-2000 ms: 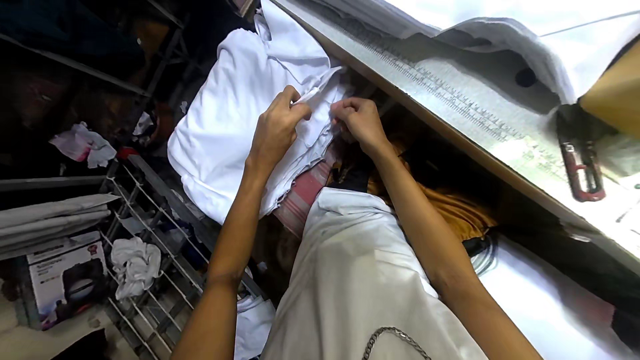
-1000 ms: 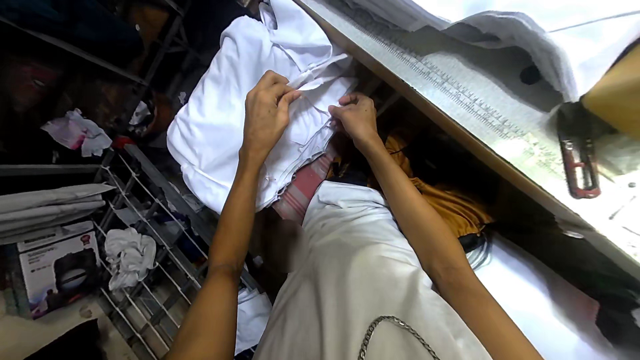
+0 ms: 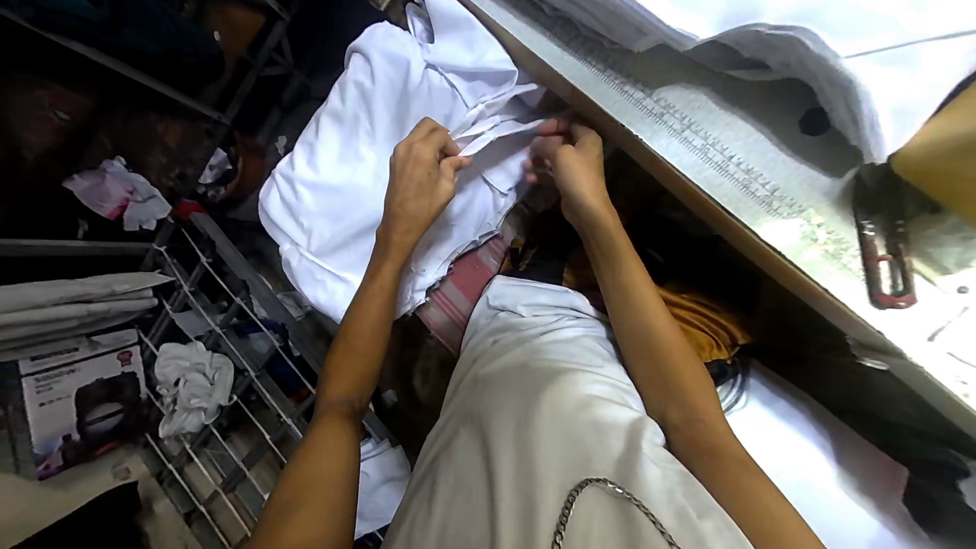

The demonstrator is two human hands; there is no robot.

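A heap of white fabric pieces (image 3: 343, 168) lies left of the table edge, partly over a red-and-white striped cloth (image 3: 465, 293). My left hand (image 3: 423, 175) pinches the edge of a narrow white fold between thumb and fingers, near the heap's right side. To its right, my right hand (image 3: 568, 164) has its fingers bent at the far end of the raised fabric edges; some fingers are blurred, and whether they grip the cloth cannot be told.
The table edge (image 3: 686, 183), marked with a ruler scale, runs diagonally at right. On the table are white cloth (image 3: 831, 46) and red-handled thread snips (image 3: 884, 252). A metal rack (image 3: 229, 343) with crumpled cloth (image 3: 191, 389) stands at left, beside a printed box (image 3: 84, 404).
My right hand has moved up toward the table edge, and its fingers have spread somewhat. My left hand stays at the white fabric edge.
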